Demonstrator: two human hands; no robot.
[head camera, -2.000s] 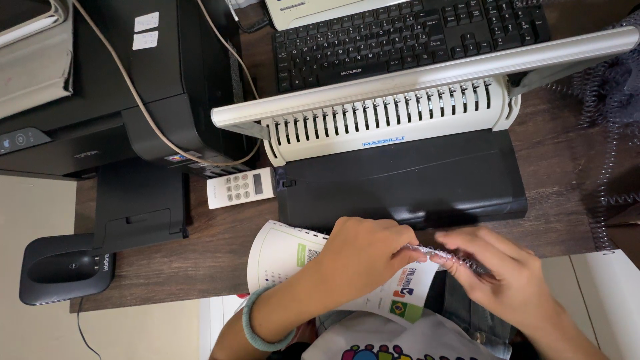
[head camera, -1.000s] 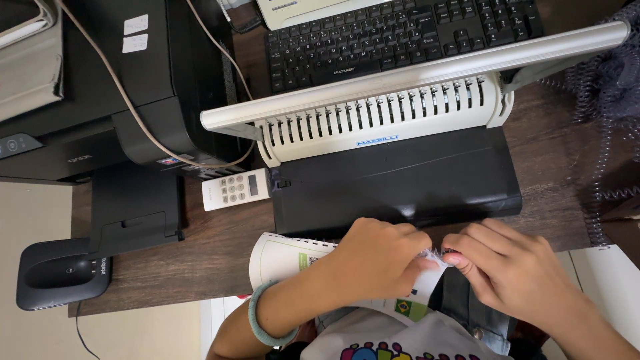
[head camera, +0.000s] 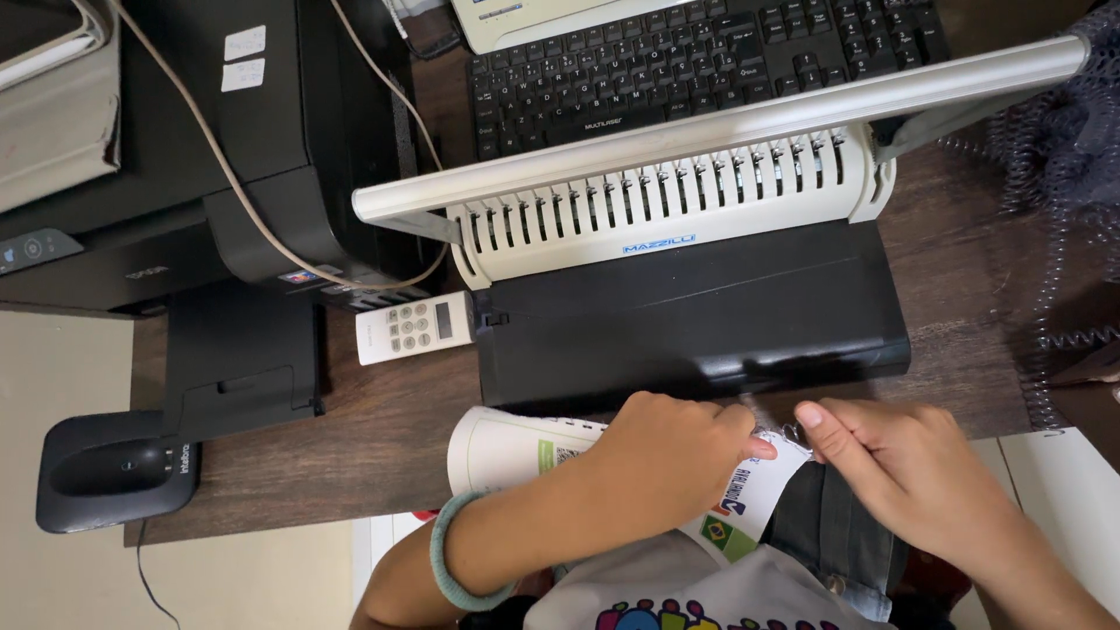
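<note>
My left hand (head camera: 674, 464) grips the edge of a printed booklet (head camera: 499, 451) whose pages curl out on both sides of the wrist. Punched holes run along the booklet's upper edge. From the held edge juts a short end of thin binding coil (head camera: 783, 435). Thumb and fingertips of my right hand (head camera: 884, 464) meet at the booklet's corner beside that coil; how firmly they pinch is partly hidden. A white and black binding machine (head camera: 691, 324) stands just beyond both hands, its long metal handle (head camera: 726, 122) across the top.
Beyond the machine lies a black keyboard (head camera: 612, 96). A white remote control (head camera: 416, 328) touches the machine's left side. A black printer (head camera: 262, 175) with a cable over it fills the left, near a black phone base (head camera: 114, 472). Tangled binding coils (head camera: 1050, 157) hang at the right.
My right hand's fingers have moved from the coil along the booklet's edge to its corner, and the hand has turned. My left hand keeps its grip on the booklet.
</note>
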